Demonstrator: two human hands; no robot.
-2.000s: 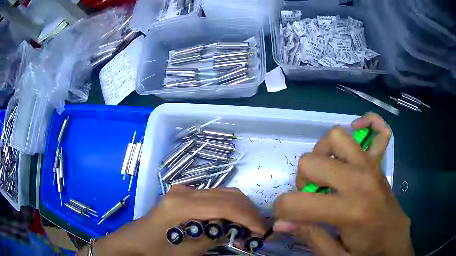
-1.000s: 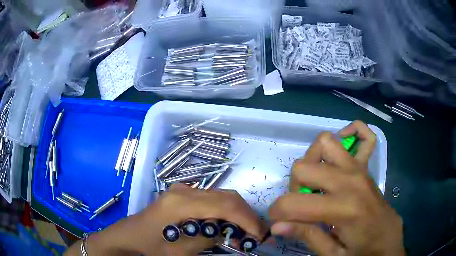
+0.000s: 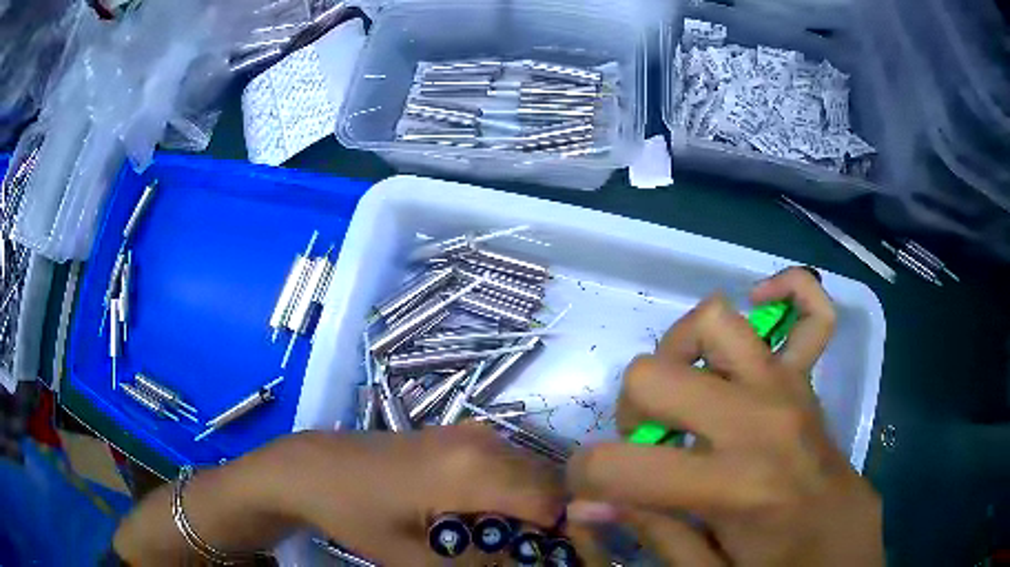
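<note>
My left hand (image 3: 426,476) is closed around several metal cylinders held side by side, their dark round ends (image 3: 493,534) facing me at the bottom edge. My right hand (image 3: 737,432) is shut on a utility knife with a green handle (image 3: 772,321), close against my left hand. The knife's blade is hidden or too blurred to tell. Under both hands is a white tray (image 3: 377,205). Loose silver cylinders with thin rods (image 3: 465,321) lie piled in its left part, and small dark specks lie on its floor.
A blue tray (image 3: 210,288) with a few cylinders stands left of the white one. Behind are a clear box of cylinders (image 3: 487,155), a box of white packets (image 3: 764,100), a paper sheet (image 3: 294,105) and clear bags (image 3: 122,100). Tweezers (image 3: 838,238) lie at right.
The view has shifted and tilted, so the trays sit higher in the picture. My hands have drawn closer together, and one cylinder end fewer shows clearly at my left hand.
</note>
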